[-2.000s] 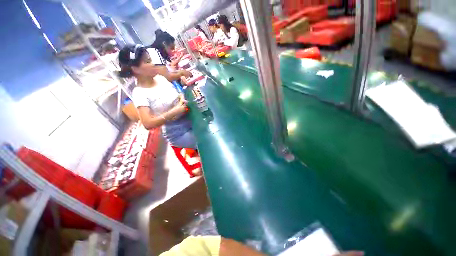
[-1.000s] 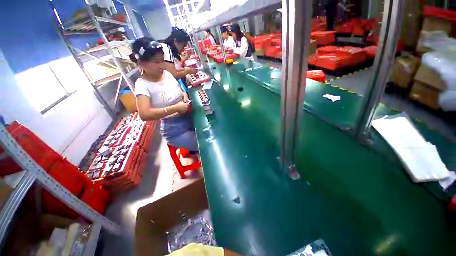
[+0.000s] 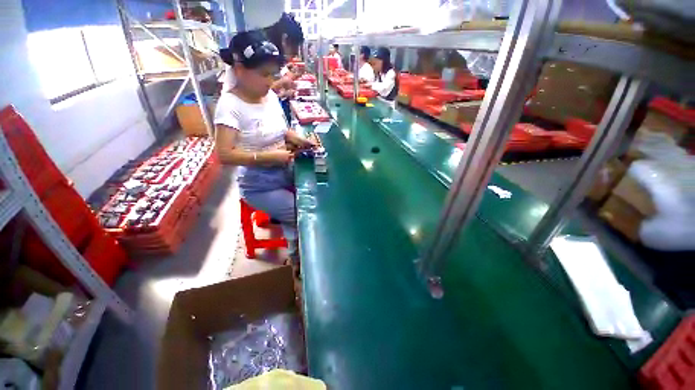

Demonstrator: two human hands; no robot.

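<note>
Neither of my hands is in the picture. A piece of pale yellow cloth (image 3: pixel 279 380), perhaps my sleeve or clothing, shows at the bottom edge. Nearest before me is the long glossy green bench (image 3: pixel 366 305). An open brown cardboard carton (image 3: pixel 228 301) stands on the floor against its left side, with clear crinkled plastic (image 3: pixel 255 352) inside. A white stack of sheets (image 3: pixel 598 289) lies across the bench at the right.
A silver post (image 3: pixel 484 145) rises from the bench. A person (image 3: pixel 255 126) sits on a red stool (image 3: pixel 263 228) at the left edge, hands at small boxy parts (image 3: pixel 321 161). Stacked red trays (image 3: pixel 164 198) stand on the floor. A red tray (image 3: pixel 674 366) is at lower right.
The view has turned and tilted, showing more of the carton and the red tray. The white sheet and the hand at the bottom edge have left the picture. The seated person's hands have moved to the small parts.
</note>
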